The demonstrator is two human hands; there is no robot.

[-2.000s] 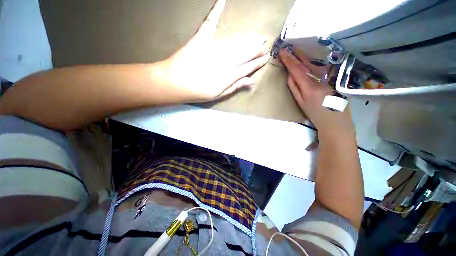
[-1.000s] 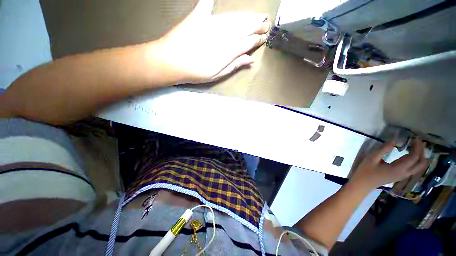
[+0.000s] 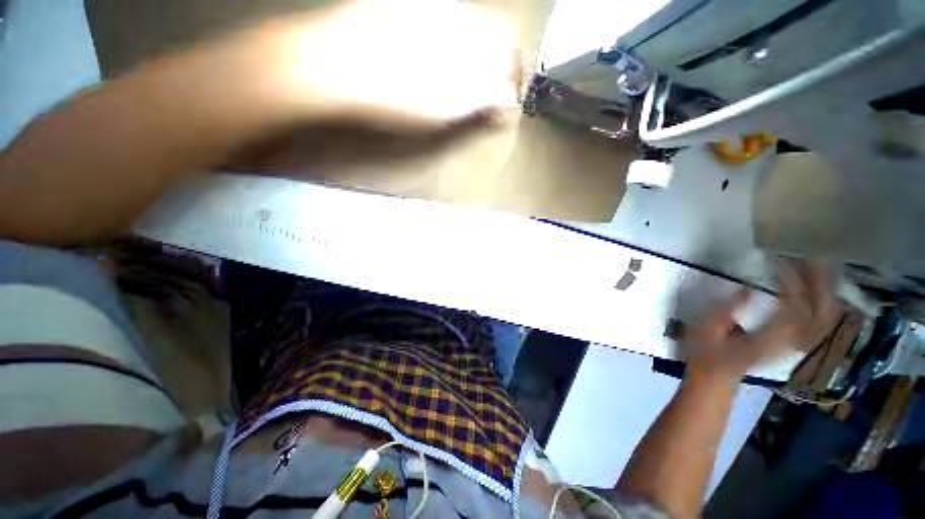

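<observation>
A large khaki-brown cloth panel (image 3: 568, 177) lies on the sewing machine bed, its near right corner left of a white round knob (image 3: 649, 173). My left hand (image 3: 406, 76) rests flat on the panel, fingertips just left of the presser foot (image 3: 531, 93); strong glare hides most of its fingers. My right hand (image 3: 756, 324) is off the panel, over the right end of the white table edge. It is motion-blurred, and whether it holds anything cannot be told.
The white machine head (image 3: 811, 91) fills the upper right. Orange-yellow scissor handles (image 3: 742, 148) lie on the bed beneath it. A white table edge with ruler marks (image 3: 406, 233) runs above a checked apron (image 3: 375, 395). Brown pieces and other items (image 3: 837, 355) are at the far right.
My right hand left the panel beside the presser foot, moved to the far right, and is now slightly further left and blurred. My left hand stays on the panel, now in stronger glare.
</observation>
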